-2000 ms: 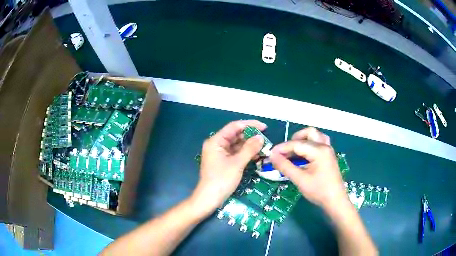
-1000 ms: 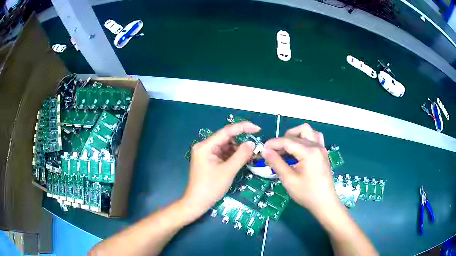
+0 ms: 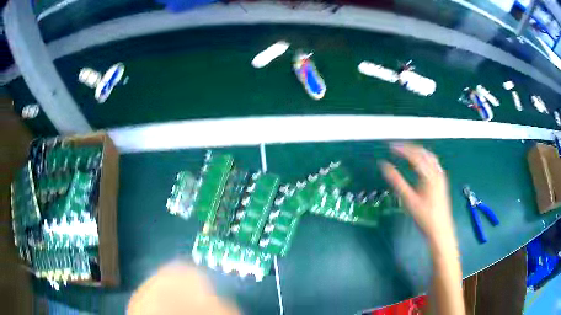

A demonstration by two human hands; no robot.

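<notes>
Green PCB panels (image 3: 255, 209) lie spread and overlapping on the dark green bench in front of me, with a row of silvery parts along several edges. My right hand (image 3: 421, 184) is over the bench right of the panels, blurred, fingers apart, with nothing visible in it. My left hand (image 3: 184, 292) is a blurred shape cut off by the bottom edge; its fingers and anything in it cannot be made out. A blue-centred wired housing (image 3: 309, 77) lies on the belt beyond the pale rail, near a slim white cover (image 3: 270, 54).
An open carton of PCBs (image 3: 109, 212) stands at the left. Blue-handled nippers (image 3: 480, 214) lie right of my right hand, and a small carton (image 3: 547, 178) is at the far right. The pale rail (image 3: 320, 129) crosses beyond the panels. More white housings (image 3: 417, 82) lie on the belt. Red plastic (image 3: 403, 307) shows below the bench edge.
My hands have parted and no longer hold the small board over the housing. My left hand has dropped to the bottom edge, my right moved right. The panels are uncovered; the view has shifted right.
</notes>
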